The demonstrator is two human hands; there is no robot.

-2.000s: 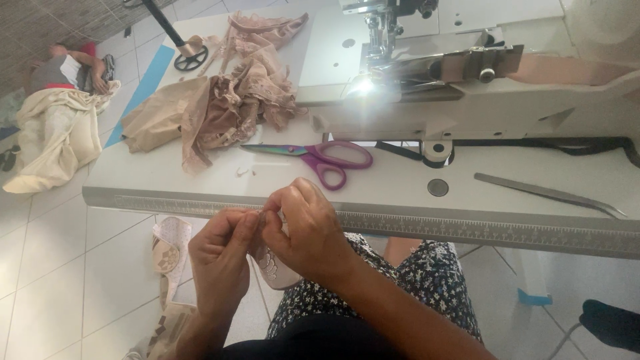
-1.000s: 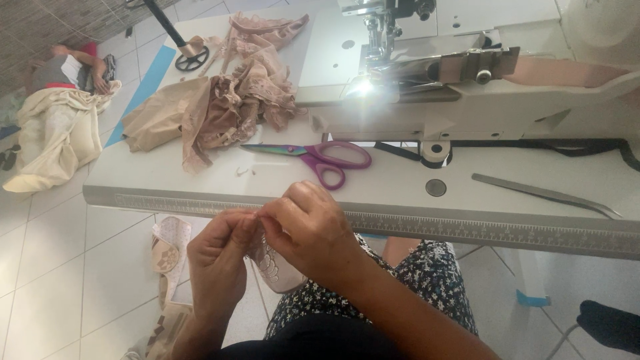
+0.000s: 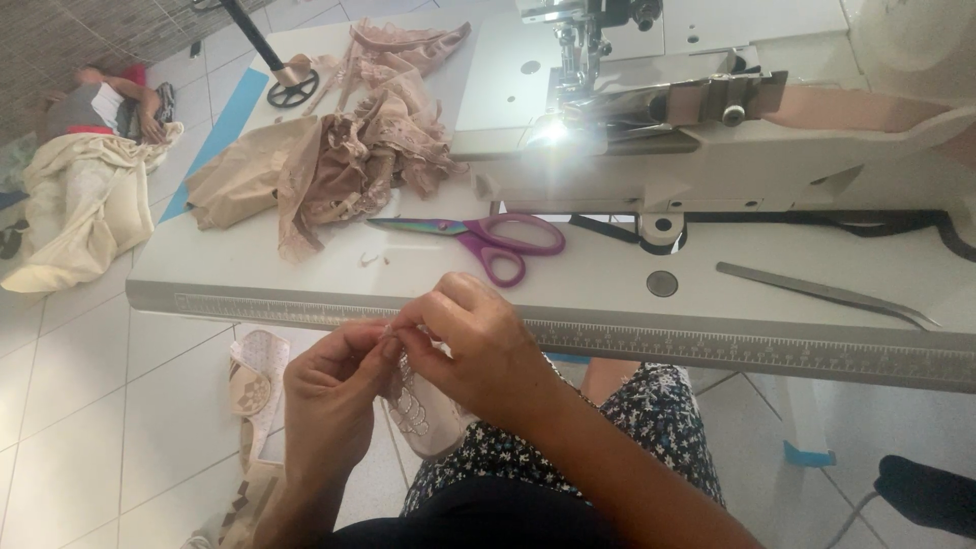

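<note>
Both my hands meet at the table's front edge, above my lap. Between thumb and fingers, my left hand [image 3: 335, 396] pinches the upper edge of a pale pink fabric piece with scalloped embroidery [image 3: 423, 412]. My right hand [image 3: 476, 351] pinches the same edge right beside it, and the rest of the piece hangs below. The fingers hide the pinched spot. Just beyond my hands lie scissors with purple handles [image 3: 522, 235], their blades pointing left. Farther back, beige and dusty-pink lace garments [image 3: 358, 152] lie heaped on the table.
A sewing machine [image 3: 576, 69] with its lamp lit and a pink strip in its metal guide stands behind. Tweezers [image 3: 823, 293] lie at right. A printed ruler [image 3: 732, 347] runs along the table's edge. A person [image 3: 107, 107] is at far left. Fabric pieces [image 3: 255, 389] hang or lie below the table.
</note>
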